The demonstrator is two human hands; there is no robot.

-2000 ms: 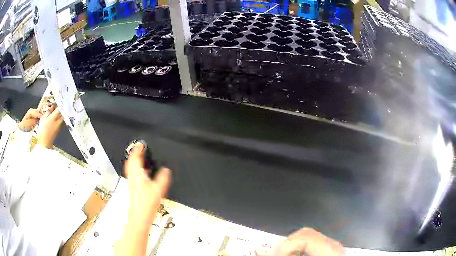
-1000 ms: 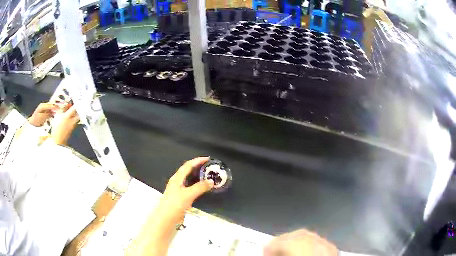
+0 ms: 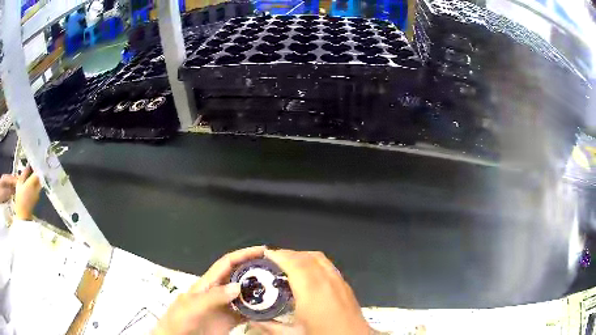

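A black cylindrical housing is held with its open end up, over the near edge of the belt and the white-covered bench. A whitish ring with a dark centre shows in its open end. My left hand grips the housing from the left, with the thumb tip on the ring. My right hand wraps the right side, fingertips at the housing's top and right rim. Whether the right fingers pinch a small part cannot be seen.
The dark green conveyor belt runs across beyond the bench. Black blister trays stand stacked behind it; a lower tray holds several pale rings. A spotted white post stands at left, with a coworker's hand beyond it.
My left hand has brought the housing from over the belt back to the bench edge. My right hand has come in from the bench and now holds it too. The view has turned right.
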